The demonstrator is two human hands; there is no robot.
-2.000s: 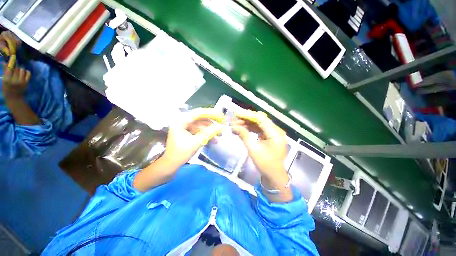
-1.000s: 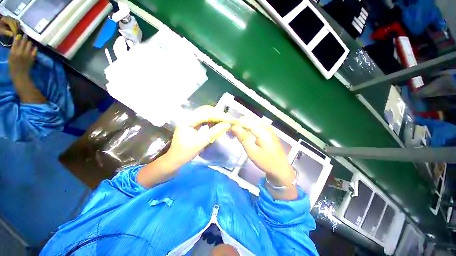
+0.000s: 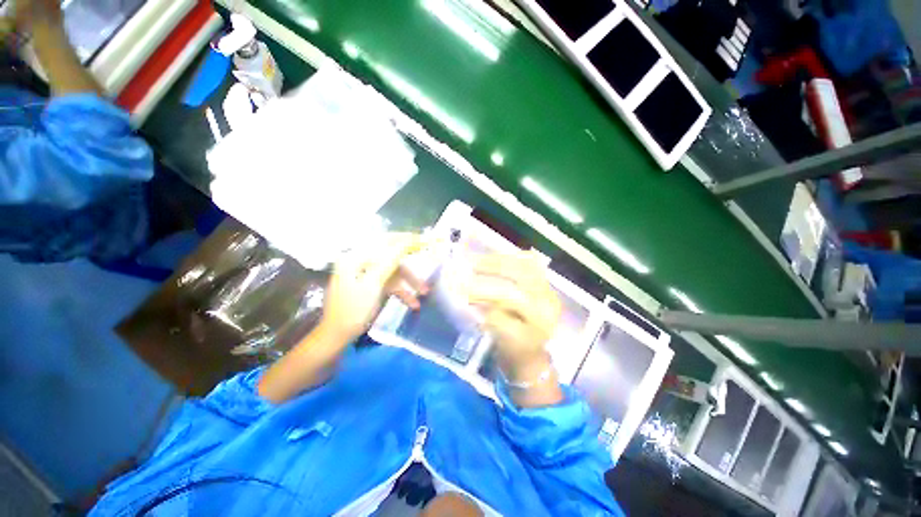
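My left hand (image 3: 366, 285) is over the left end of the foam tray, bright and blurred, with yellow finger cots. My right hand (image 3: 515, 301) is beside it, over the same tray, fingers bent. A pale blurred patch shows between the hands; I cannot tell if either holds a film. The foam tray (image 3: 638, 404) holds grey tablets side by side. The left tablet (image 3: 429, 328) lies partly under my hands, its camera corner and small label showing. The right tablet (image 3: 613, 366) is uncovered.
A glaring white stack of sheets (image 3: 308, 167) lies left of the tray, with a white bottle (image 3: 257, 69) behind it. The green conveyor (image 3: 566, 151) runs beyond, carrying another tray (image 3: 697, 113). A brown carton with clear plastic (image 3: 227, 303) is lower left. A neighbour's blue sleeve (image 3: 76, 167) shows left.
My hands have moved apart; earlier their fingertips met over the tray. The tablet's camera corner shows again between them. The neighbour's arm has reached up toward the far left tray.
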